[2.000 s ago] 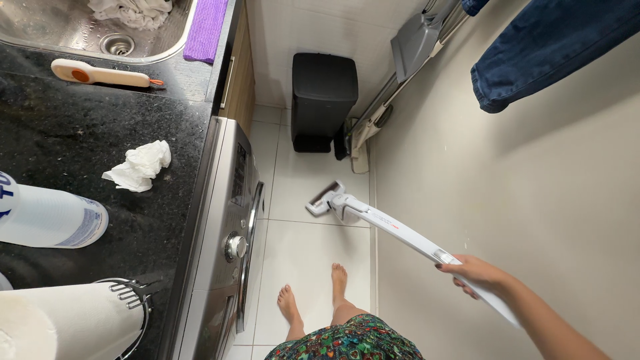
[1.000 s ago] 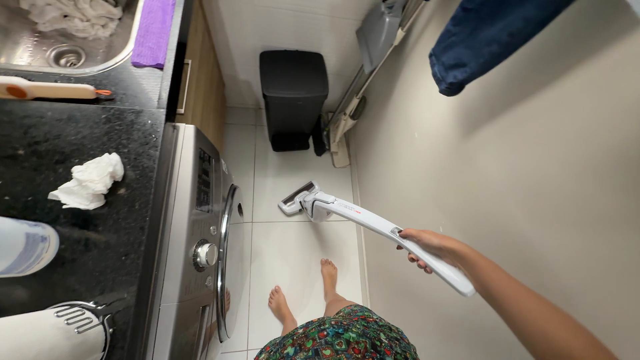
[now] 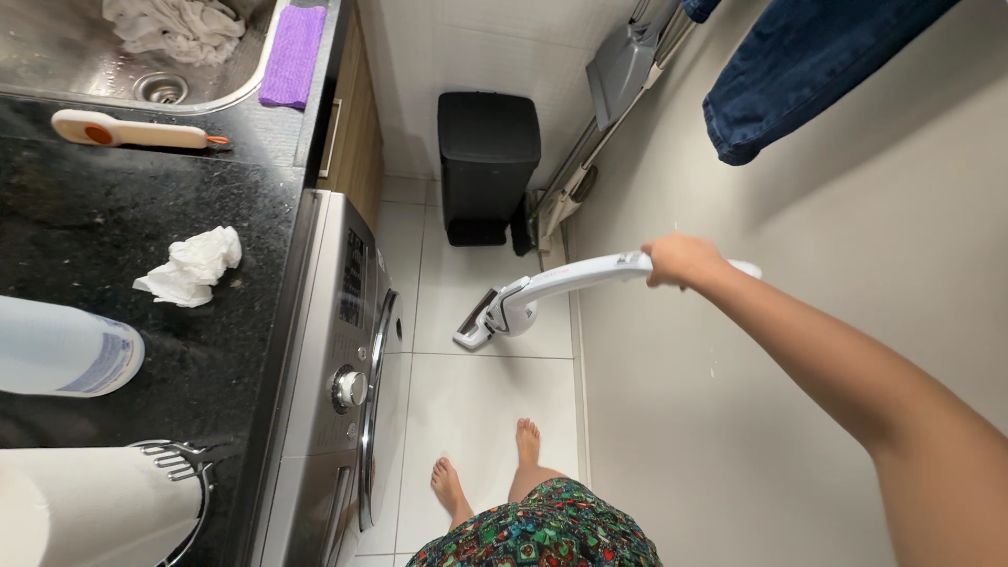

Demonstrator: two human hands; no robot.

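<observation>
My right hand (image 3: 683, 261) is closed around the handle of a white stick vacuum cleaner (image 3: 587, 272), close to the beige wall. The vacuum's floor head (image 3: 476, 320) rests on the white floor tiles, between the washing machine and the wall, in front of the black bin. My arm reaches in from the lower right. My left hand is out of the frame. My bare feet (image 3: 450, 482) stand on the tiles below the floor head.
A black pedal bin (image 3: 488, 165) stands at the back, beside a grey dustpan (image 3: 622, 75) and long handles. At left are a front-loading washing machine (image 3: 315, 394) and a dark counter (image 3: 63, 197) with crumpled tissue (image 3: 193, 266), a bottle (image 3: 67, 346) and a paper roll (image 3: 102, 500). Jeans (image 3: 795, 79) hang upper right.
My right hand has moved up and forward along the wall with the vacuum, whose handle now lies at a different angle. Its floor head still faces the washing machine's side.
</observation>
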